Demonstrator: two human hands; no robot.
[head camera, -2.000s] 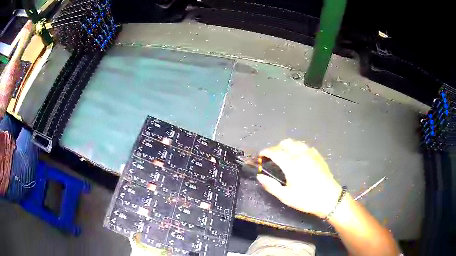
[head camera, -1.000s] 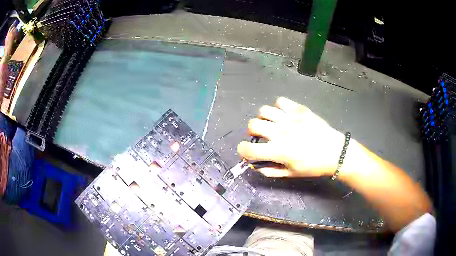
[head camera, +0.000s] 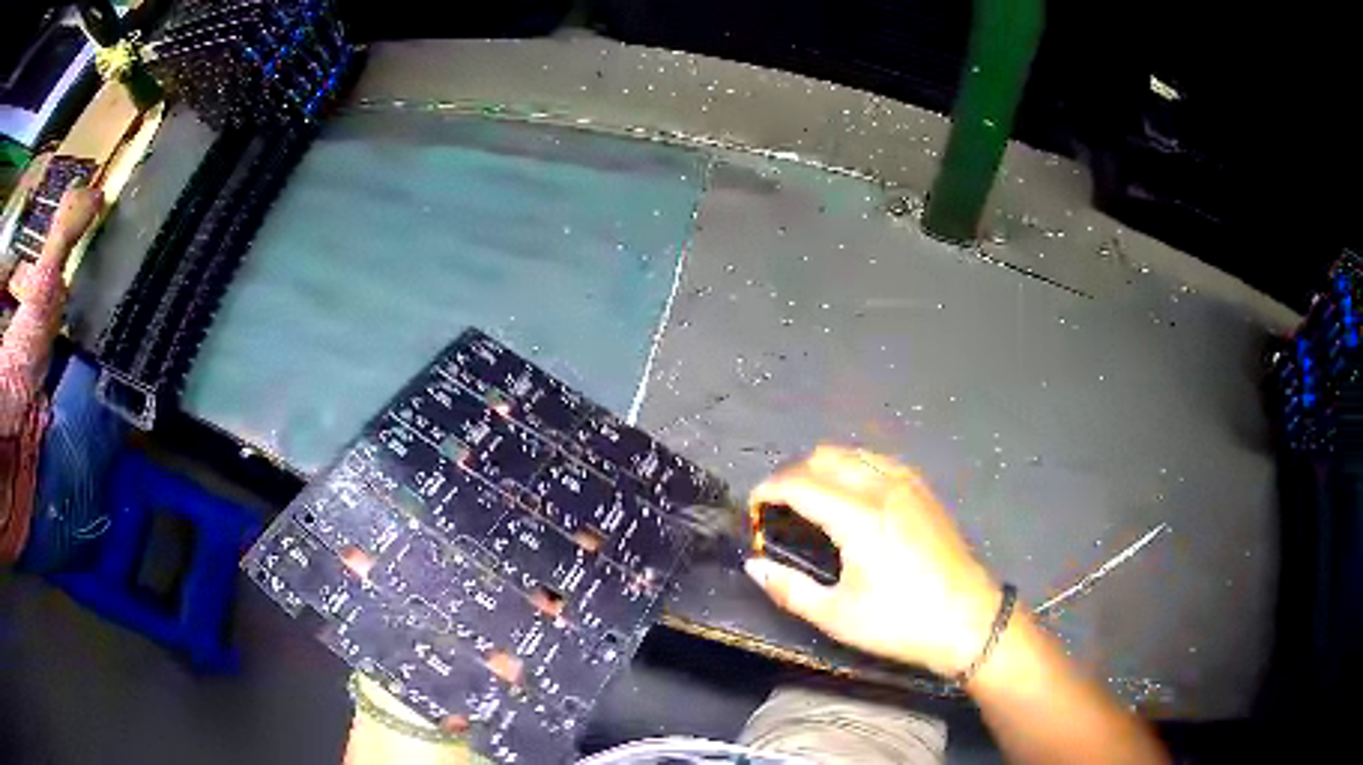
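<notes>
A black circuit board panel (head camera: 486, 546) with white print and small orange-pale spots is held above the bench's front edge, turned diagonally. My left hand (head camera: 392, 720) is under its lower edge; only the wrist area shows and the fingers are hidden by the panel. My right hand (head camera: 875, 561) is right of the panel, closed around side cutters (head camera: 722, 520). Their blurred jaws point left at the panel's right corner; I cannot tell whether they touch it. A dark handle shows between thumb and fingers.
A black slotted rack (head camera: 209, 247) stands left, with racked boards (head camera: 247, 67) behind. More racked boards (head camera: 1323, 366) are at the right edge. A green post (head camera: 979, 127) rises at the back. A person's arm (head camera: 38, 314) and a blue stool (head camera: 172, 561) are at left.
The panel has turned diagonally since two seconds ago, and its bright glare of one second ago is gone. My right hand has moved down from its place one second ago, still holding the cutters.
</notes>
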